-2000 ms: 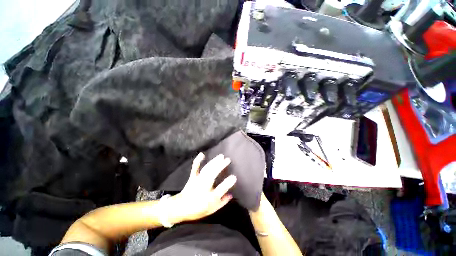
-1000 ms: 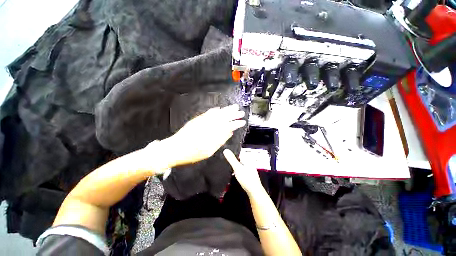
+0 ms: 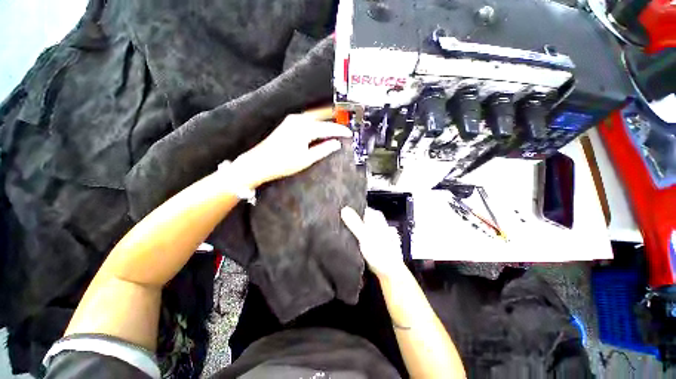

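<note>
A dark garment panel (image 3: pixel 307 215) lies at the needle area (image 3: pixel 363 133) of the overlock machine (image 3: pixel 459 81), and its lower end hangs over the table edge toward my lap. My left hand (image 3: pixel 285 152) lies on the panel just left of the needle area, fingers toward the presser foot. My right hand (image 3: pixel 378 240) is at the panel's right edge below the needle, thumb on the cloth; its fingers are partly blurred. A larger dark cloth piece (image 3: pixel 200 148) stretches left from the machine.
A large dark heap of cloth (image 3: pixel 74 111) fills the left. A smartphone (image 3: pixel 557 191) and thread snips (image 3: pixel 474 211) lie on the white table (image 3: pixel 445 240) at right. A dark heap (image 3: pixel 504 318) is under the table edge. A red frame (image 3: pixel 626 178) and blue crate (image 3: pixel 619 311) stand at right.
My left hand has moved from the lower panel up to beside the needle area. My right hand has come up to the panel's right edge. The panel now hangs lengthwise from the needle area.
</note>
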